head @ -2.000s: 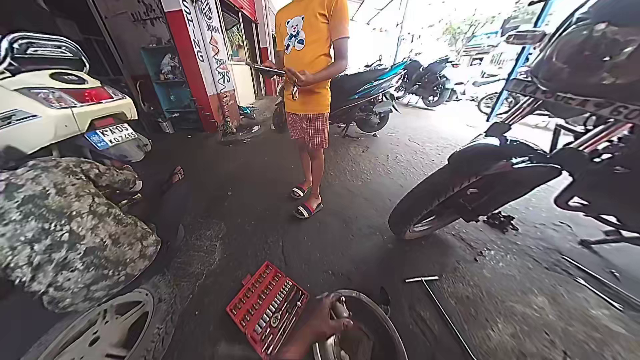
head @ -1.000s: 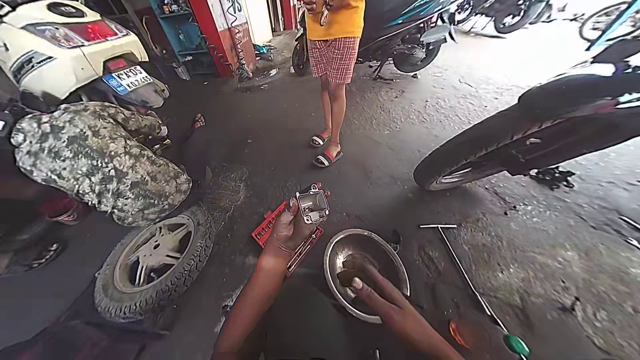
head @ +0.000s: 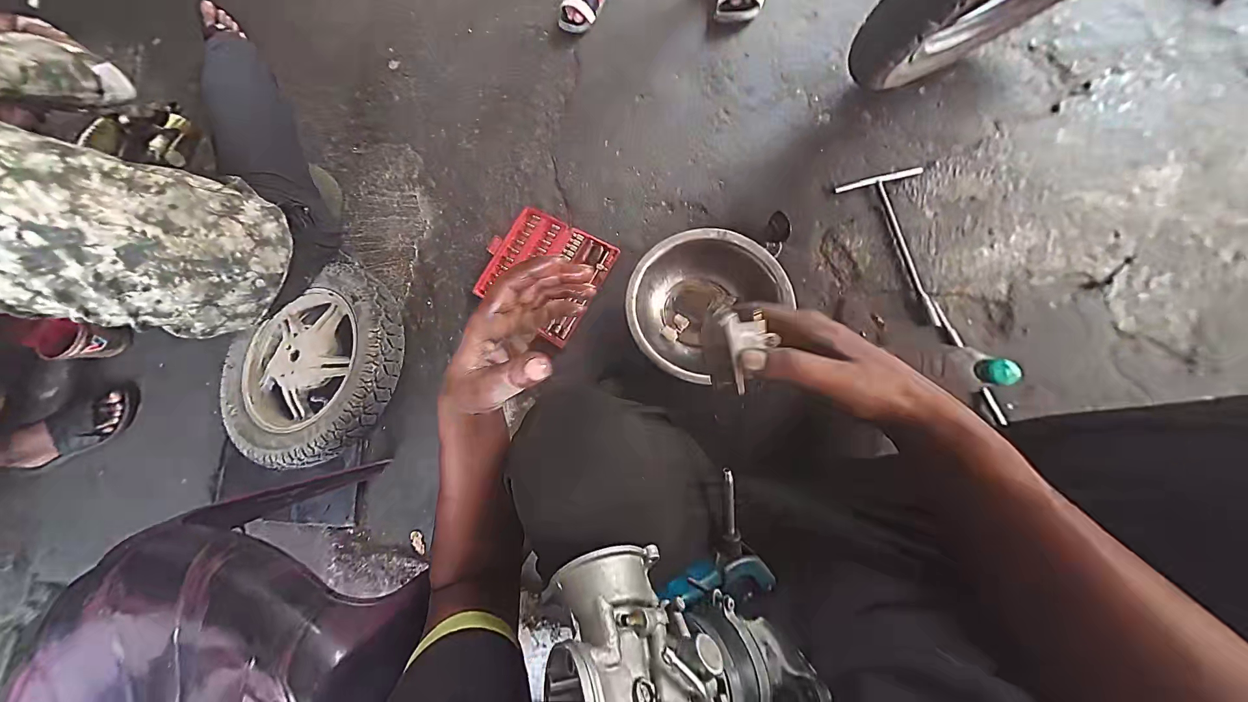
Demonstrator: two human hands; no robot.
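Observation:
My right hand point(head: 819, 356) grips a small metal part point(head: 746, 341), blurred, over the near right rim of a steel bowl point(head: 643, 327). Liquid and a few small pieces lie in the bowl. Empty and with fingers spread, my left hand point(head: 507, 336) is raised in front of a red socket set case point(head: 526, 229), partly covering it. Close to me at the bottom is a metal carburetor point(head: 624, 614), with a blue part point(head: 717, 580) beside it. A T-handle wrench point(head: 902, 229) lies on the ground right of the bowl, near a green-capped bottle point(head: 996, 370).
On the left a person in camouflage clothing point(head: 136, 229) is beside a wheel with a tyre point(head: 375, 336). A dark glossy panel point(head: 224, 614) fills the lower left. At the top are another person's sandalled feet point(head: 579, 14) and a motorcycle tyre point(head: 882, 44).
The view has tilted down. My left hand, which held a metal piece a second ago, is now empty. My right hand has come up out of the bowl with a metal part.

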